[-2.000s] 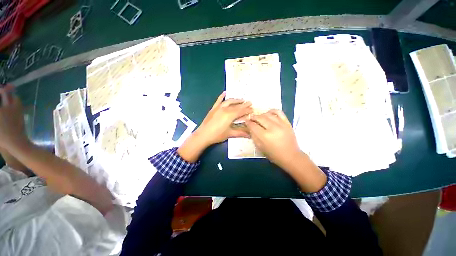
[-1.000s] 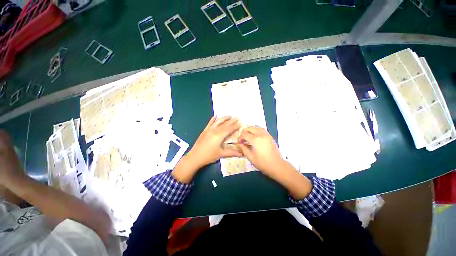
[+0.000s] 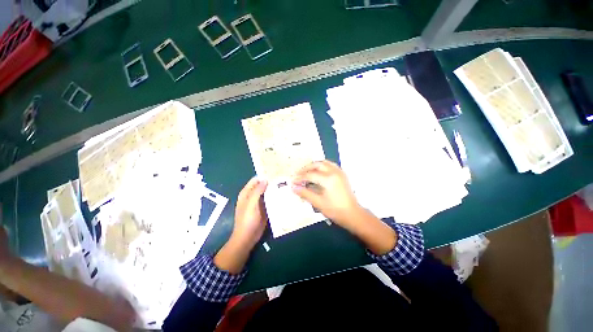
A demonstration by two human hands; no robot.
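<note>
A white-edged adhesive sheet (image 3: pixel 281 139) with tan rectangles and small dark slots lies before me, slightly turned. My left hand (image 3: pixel 250 209) is at its left edge, thumb near the rim, fingers together; whether it grips the sheet is unclear. My right hand (image 3: pixel 328 189) is over the middle of the sheet, thumb and fingertips close together near a small dark slot. Whether it pinches a piece is too blurred to tell. No frame shows in either hand. A small white scrap (image 3: pixel 266 247) lies on the green bench (image 3: pixel 305 256) below the sheet.
A large white stack (image 3: pixel 396 149) is right, with a black slab (image 3: pixel 432 84) at its top edge. Fanned tan sheets (image 3: pixel 517 110) lie farther right. Piled sheets (image 3: pixel 146 149) are left, near a person's arm (image 3: pixel 62 285). Frames (image 3: pixel 173 59) lie beyond the rail (image 3: pixel 299 70).
The view has shifted right. My hands, earlier together over the sheet, have moved apart; my left hand is now at the left edge. The sheet's tan rectangles and dark slots show more.
</note>
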